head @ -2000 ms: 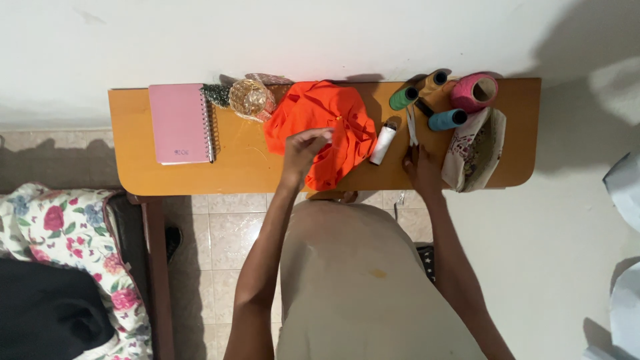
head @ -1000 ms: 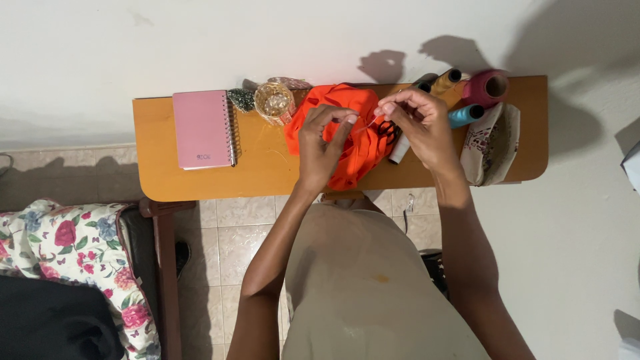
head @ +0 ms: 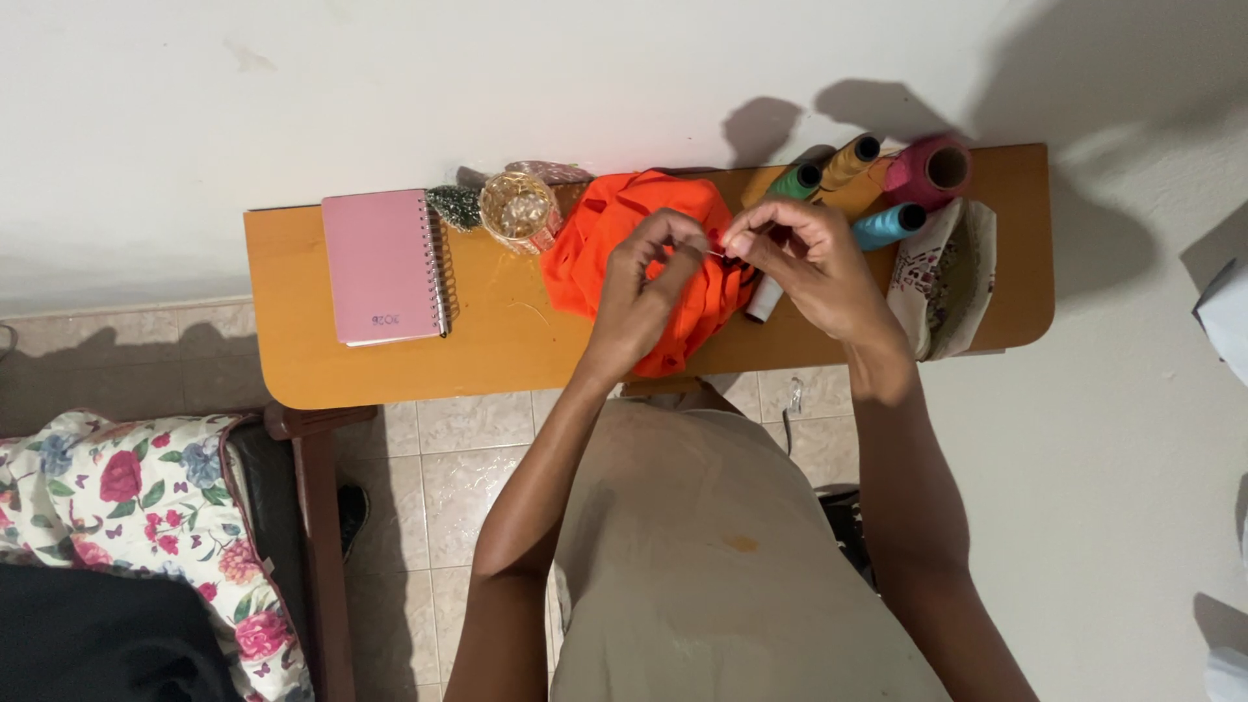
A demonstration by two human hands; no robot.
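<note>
Over the orange cloth [head: 624, 224], my left hand [head: 648, 292] pinches a thin, pale, needle-like thing [head: 716, 253] between thumb and finger. My right hand [head: 804, 268] is close beside it, thumb and forefinger pinched together at the other end. Whatever lies between those right fingertips is too small to make out; it may be thread. A white spool [head: 764, 298] lies partly under my right hand. Behind that hand are a green thread spool [head: 798, 181], a mustard thread spool [head: 850, 163] and a blue thread spool [head: 888, 226].
On the wooden table [head: 487, 341] are a pink spiral notebook [head: 382, 263] with a pen, a woven cup [head: 520, 212] and a dark green glittery item [head: 455, 207]. A magenta yarn cone [head: 926, 174] and an open fabric pouch [head: 941, 283] stand at the right. The wall borders the far edge.
My right hand has risen from the table near the scissors and come over beside my left hand above the orange cloth. The fingertips of both hands are now closer together than one second ago.
</note>
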